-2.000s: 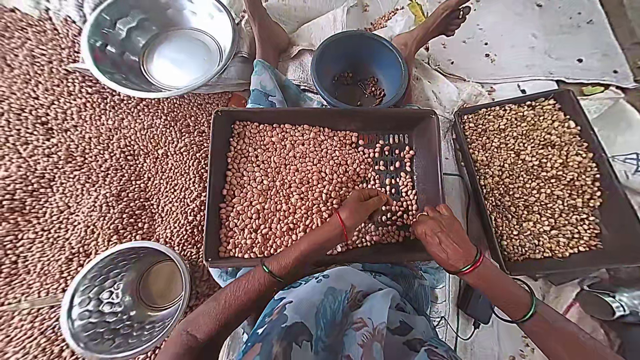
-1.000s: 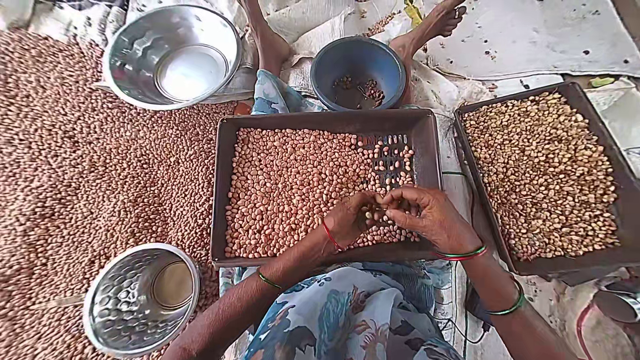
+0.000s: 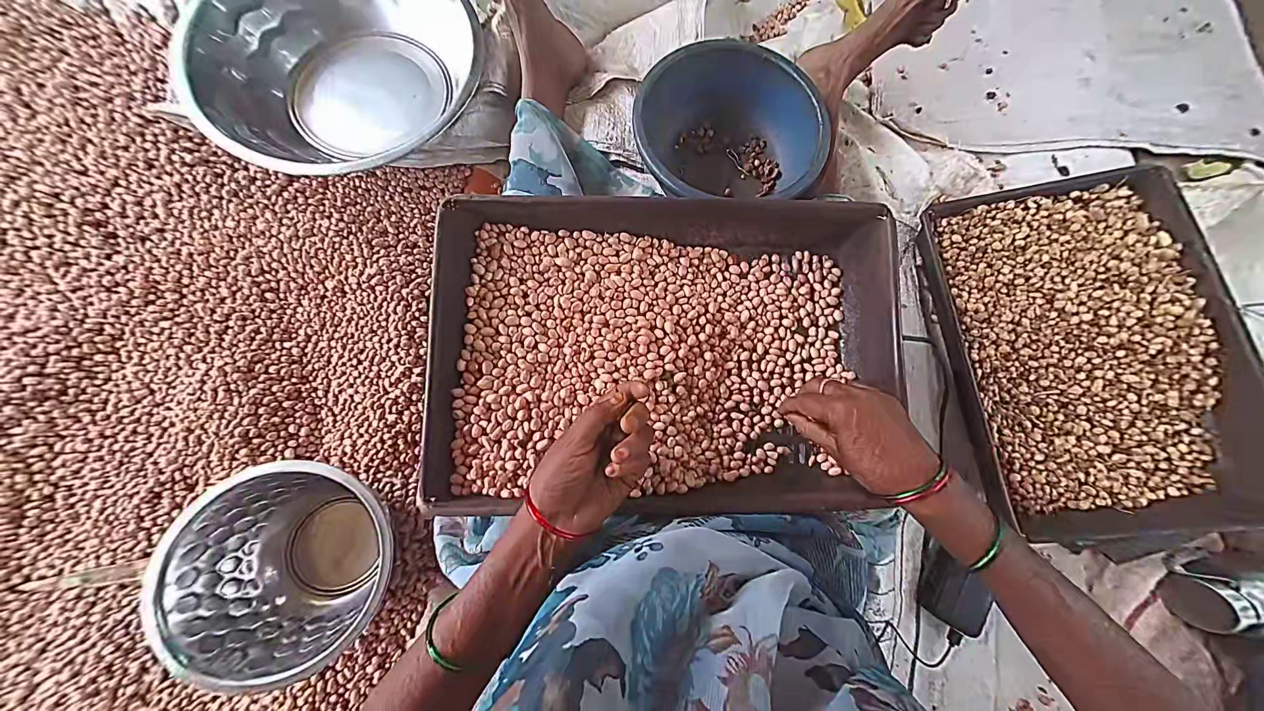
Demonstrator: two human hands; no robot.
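A dark rectangular tray (image 3: 664, 209) on my lap holds a layer of pinkish-brown nuts or beans (image 3: 592, 326). My left hand (image 3: 602, 444) is over the tray's lower middle, palm partly turned up, fingers curled, with what looks like a kernel by the fingertips. My right hand (image 3: 857, 425) hangs over the lower right part with its fingertips pinched near the kernels; whether it grips one is hidden. Slots in the tray's bottom show between the hands and the right wall.
A second dark tray (image 3: 1234, 425) of yellowish-brown pieces lies at right. Beyond my tray stands a blue bowl (image 3: 681, 118) with dark bits. Metal bowls (image 3: 217, 99) stand at upper and lower left (image 3: 212, 632) on a large spread of kernels (image 3: 247, 326). A black adapter (image 3: 953, 588) lies at lower right.
My hands, together over the tray one second ago, are now apart, the left one farther left. Kernels now cover most of the slotted right part that showed before.
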